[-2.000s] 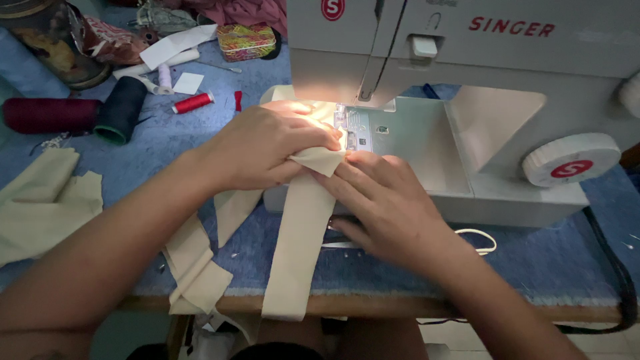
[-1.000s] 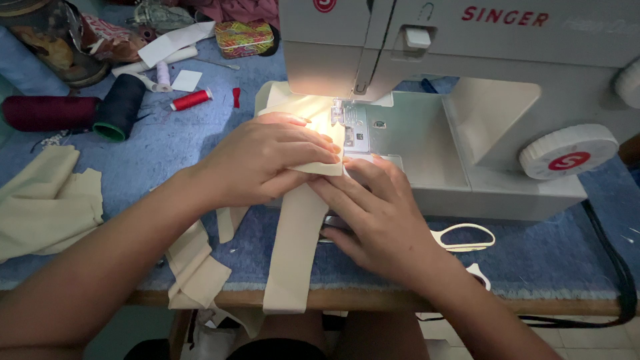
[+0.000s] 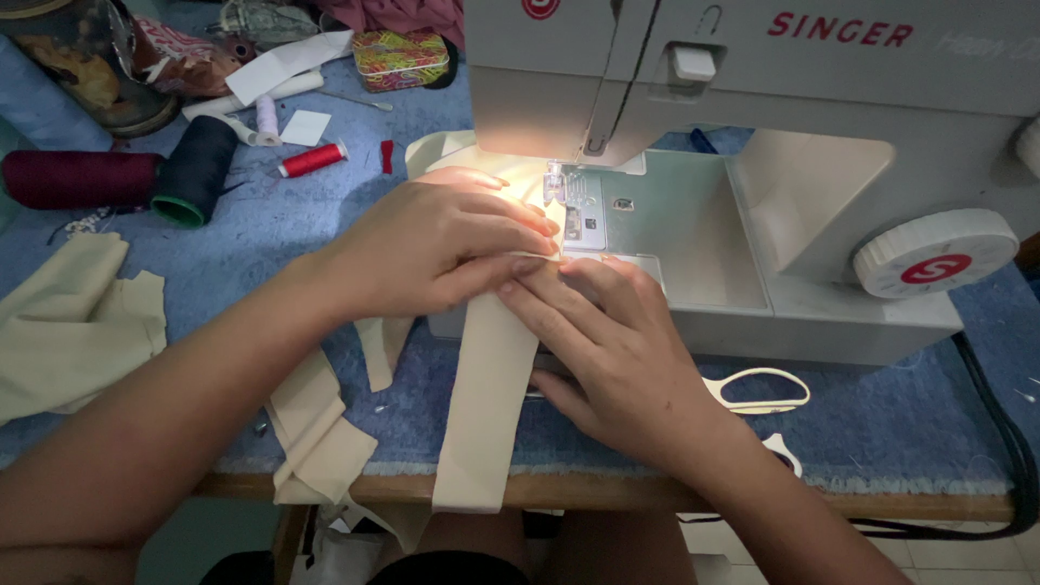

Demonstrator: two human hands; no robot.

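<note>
A Singer sewing machine (image 3: 699, 89) stands at the right with its lamp lit. Cream fabric (image 3: 491, 390) runs from beside the presser foot (image 3: 554, 185) down over the table's front edge. My left hand (image 3: 447, 244) lies on the fabric just left of the foot, fingers together, pinching its edge between thumb and fingertips. My right hand (image 3: 601, 341) touches the same edge in front of the needle plate (image 3: 585, 211), its fingertips meeting my left thumb. The right thumb is spread below, close to partly hidden scissors (image 3: 760, 409). The fabric under both hands is hidden.
Cream fabric pieces (image 3: 73, 325) lie at the left, with another piece (image 3: 325, 439) at the front edge. Behind are a maroon thread cone (image 3: 81, 179), a dark thread cone (image 3: 195, 171), a red spool (image 3: 313, 160) and a patterned tin (image 3: 400, 58). A black cable (image 3: 995, 431) hangs at the right.
The right hand has shifted slightly away from the presser foot since two seconds ago, and the fabric corner raised between the hands then now lies flatter. More of the scissors shows.
</note>
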